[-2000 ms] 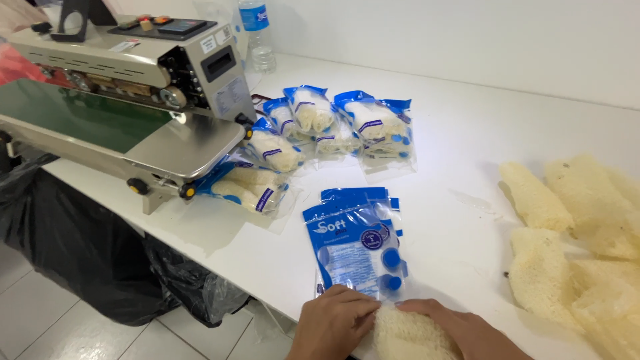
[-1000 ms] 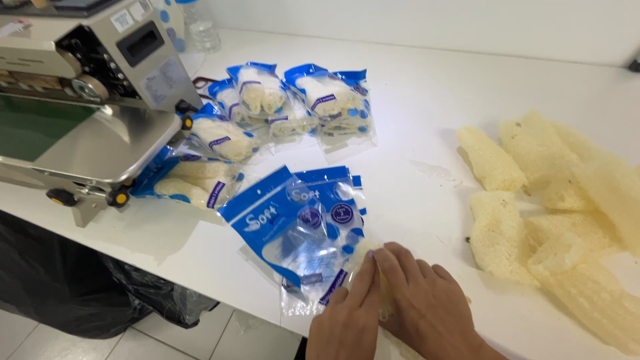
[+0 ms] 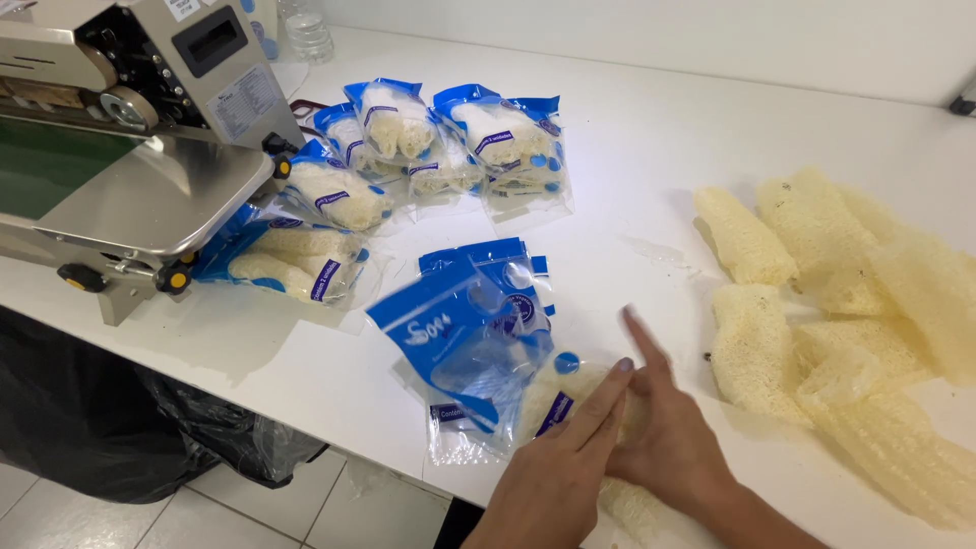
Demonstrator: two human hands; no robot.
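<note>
A loofah piece (image 3: 545,389) lies inside a clear and blue printed plastic bag (image 3: 450,328) at the table's front edge. My left hand (image 3: 564,450) holds the bag's end around the loofah, its fingers pointing up and right. My right hand (image 3: 671,427) presses against the left from the right side, index finger raised and blurred. Part of another loofah (image 3: 633,507) shows below my hands. Beneath the bag is a stack of flat blue bags (image 3: 496,252). Filled loofah bags (image 3: 496,137) lie further back.
At the left stands a band sealing machine (image 3: 175,191) with a metal shelf and green belt. Several loose loofah pieces (image 3: 816,229) lie at the right. A clear plastic bottle (image 3: 309,34) stands at the back. Black plastic bags (image 3: 91,412) hang below the table's front edge.
The loofah, in my hands and outside the bag two seconds ago, now sits partly inside it. The bag has swung up over the stack. The view has shifted right.
</note>
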